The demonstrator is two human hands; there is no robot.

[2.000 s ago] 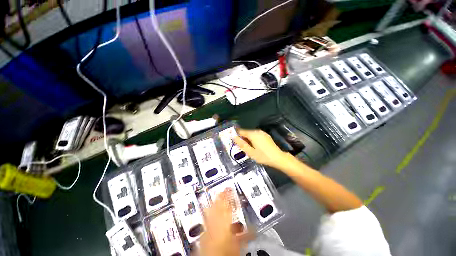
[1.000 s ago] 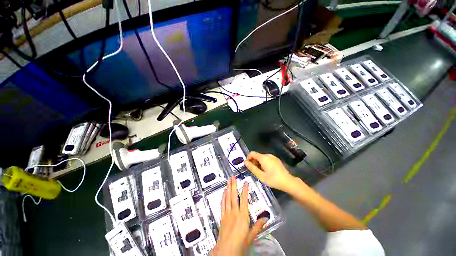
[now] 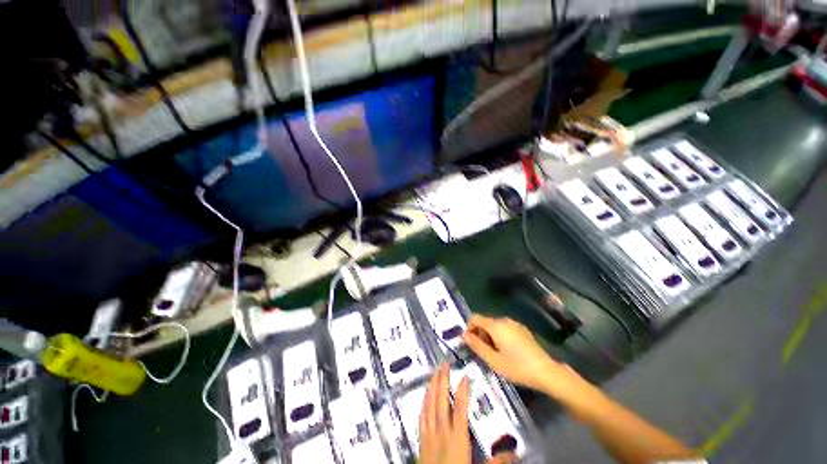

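Observation:
White units with black print and dark ovals lie in a clear blister tray (image 3: 268, 385). My left hand (image 3: 444, 421) lies flat over the units at the tray's lower right, fingers spread, cut off by the bottom edge. My right hand (image 3: 508, 349) is at the tray's right side, fingertips pinched together beside the lower end of the top right unit (image 3: 441, 308). A thin dark line runs near those fingertips; whether they hold it is unclear. One unit (image 3: 359, 433) lies on top, overlapping the pockets. The picture is blurred.
Two white scanners (image 3: 283, 321) (image 3: 385, 277) lie behind the tray, a dark scanner (image 3: 549, 304) to its right. A full tray stack (image 3: 626, 304) is at right. A yellow bottle (image 3: 93, 364) and more units (image 3: 13, 412) are at left. White cables (image 3: 238, 272) hang in front.
The view has shifted, so the bench sits lower and further right. My right hand has moved from the top right unit's upper part to its lower end. My left hand has flattened onto the units.

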